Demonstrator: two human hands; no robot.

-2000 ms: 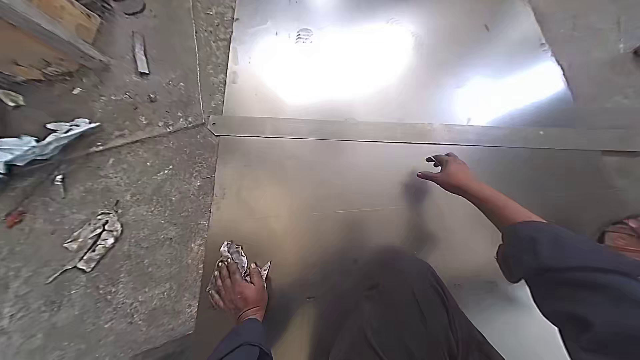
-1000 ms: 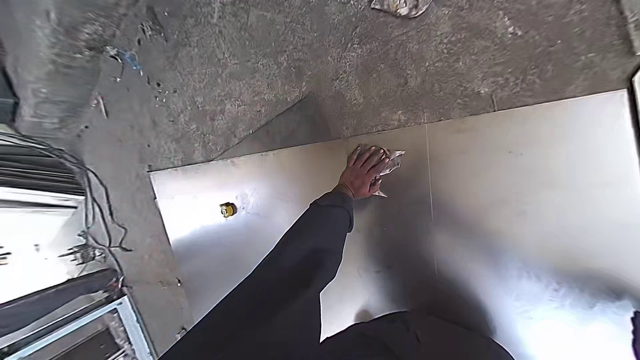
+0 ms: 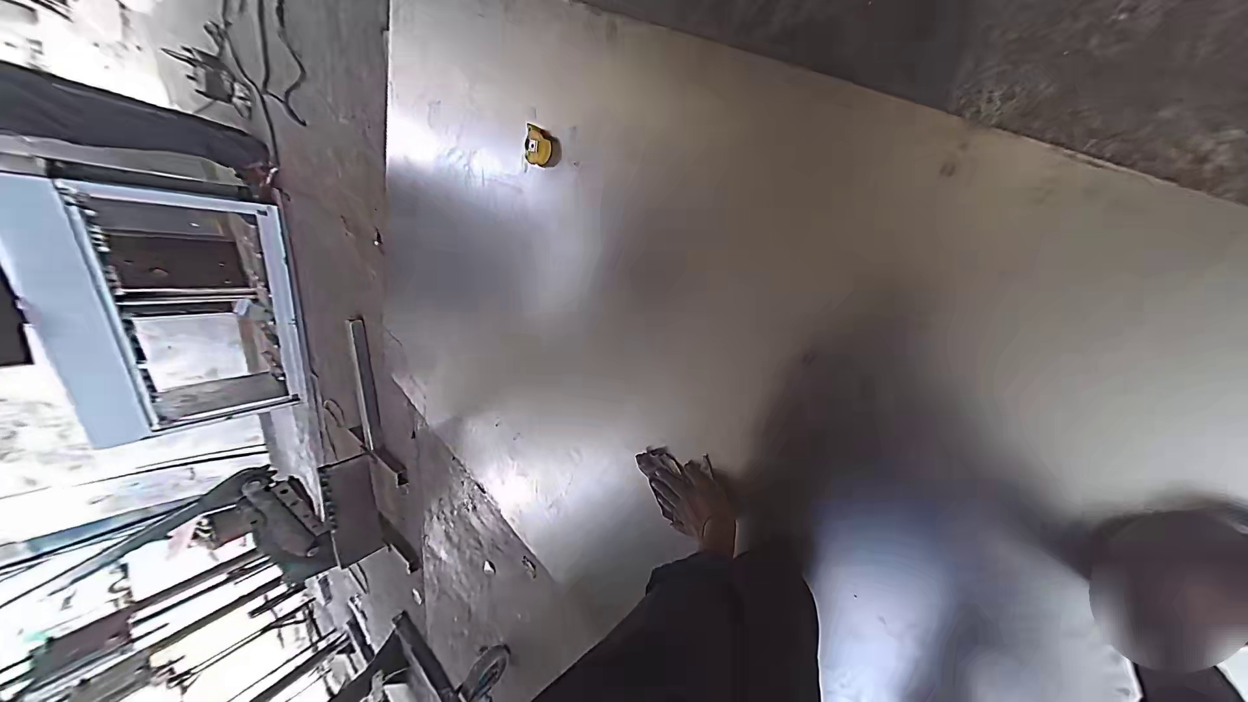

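Observation:
My left hand (image 3: 694, 502) lies on a large, shiny sheet of metal (image 3: 682, 263) near the lower middle of the view. A crumpled, dirty rag (image 3: 663, 478) is under its palm and fingers, and a dark sleeve reaches up to the wrist. A small yellow and black tape measure (image 3: 539, 146) rests on the sheet, well above the hand and to its left. My right hand is out of view.
Left of the sheet lie a pale blue metal frame (image 3: 78, 312), a short metal bar (image 3: 364, 385), cables and a pile of metal lengths. Rough concrete floor (image 3: 1102, 88) borders the sheet at upper right. A blurred round shape shows at lower right.
The view has swung strongly toward the end of the sheet with the tape measure. My left hand, still on the rag, has moved from the sheet's far edge to a place nearer my body.

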